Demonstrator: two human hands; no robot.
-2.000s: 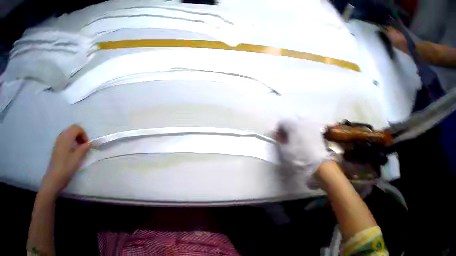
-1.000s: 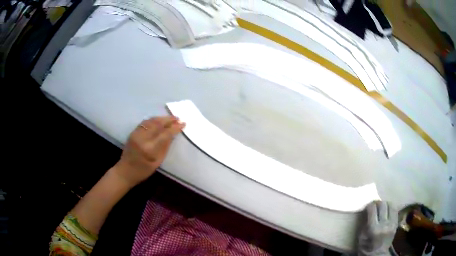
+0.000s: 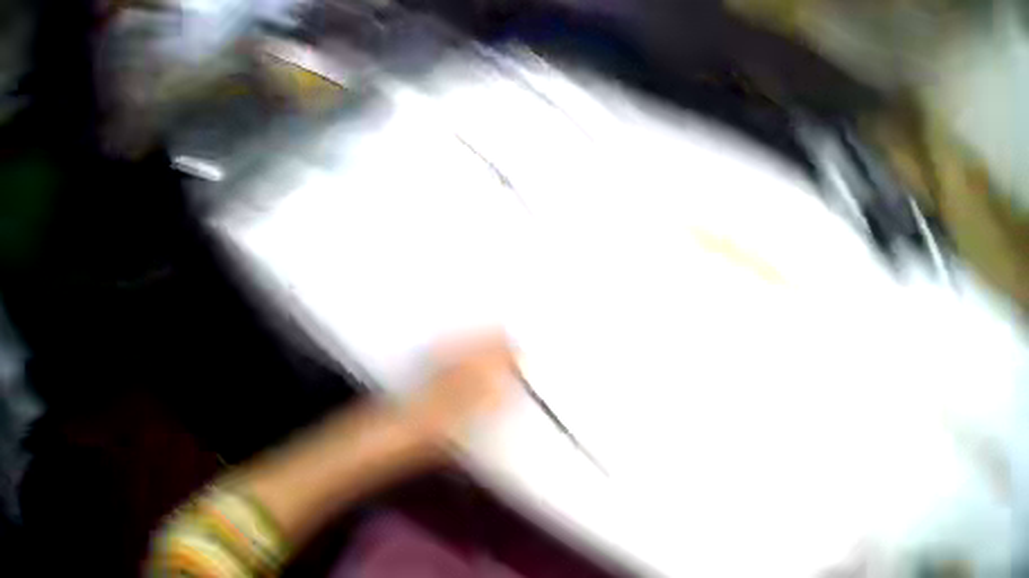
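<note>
The frame is strongly blurred and overexposed. My bare left hand (image 3: 468, 378) is over the near edge of the white pressing table (image 3: 339, 305). Its fingers are washed out, so I cannot tell whether they hold anything. A thin dark line beside the hand runs down to the right and marks an edge of a white piece (image 3: 553, 452), whose outline is lost in the glare. My right hand is not in view.
A faint yellow strip (image 3: 739, 254) shows at the middle right of the table. Blurred dark material with white edges (image 3: 891, 215) lies at the far right side. Blurred grey and white items (image 3: 260, 124) are at the far left.
The view has swung and blurred. The glove, the iron and the clear outline of the curved piece have gone from sight. My left hand appears farther right in the picture.
</note>
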